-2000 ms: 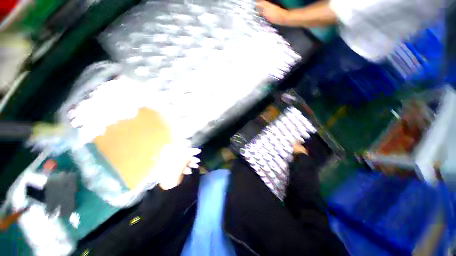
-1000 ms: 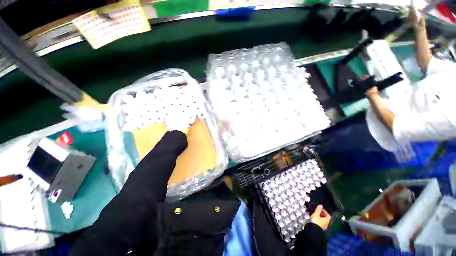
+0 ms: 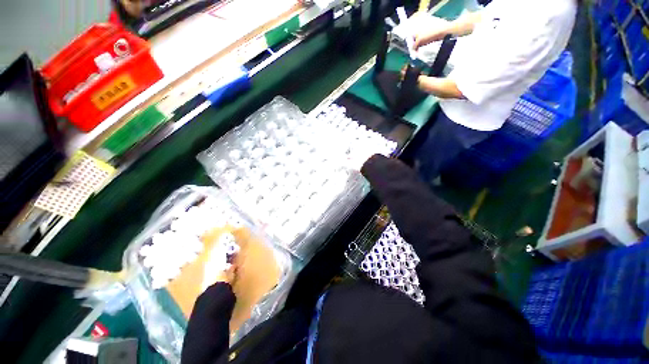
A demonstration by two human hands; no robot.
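Note:
My left hand (image 3: 218, 268) is over the lined parts bin (image 3: 290, 269), its fingers around several small white caps (image 3: 229, 245). More white caps (image 3: 171, 249) lie in the bin beside a tan cardboard sheet (image 3: 260, 274). My right sleeve reaches to the right edge of the clear blister tray (image 3: 249, 153). My right hand (image 3: 361, 158) is washed out by glare there, and its fingers cannot be made out. White pieces (image 3: 349, 131) stand behind it on a second black tray (image 3: 398, 130). Assembled pieces (image 3: 391, 263) sit in rows low at right, partly hidden by my right arm.
A wire basket (image 3: 363, 245) surrounds the rows of assembled pieces. A red bin (image 3: 103, 75) is on the shelf at upper left. A grey box (image 3: 103, 350) is at lower left. A person in white works at upper right. Blue crates (image 3: 591, 298) and a white crate (image 3: 605, 192) are at right.
My right arm has moved from the assembled rows up to the blister tray's right side. My left hand has come into clearer view over the bin with white caps. The view has turned.

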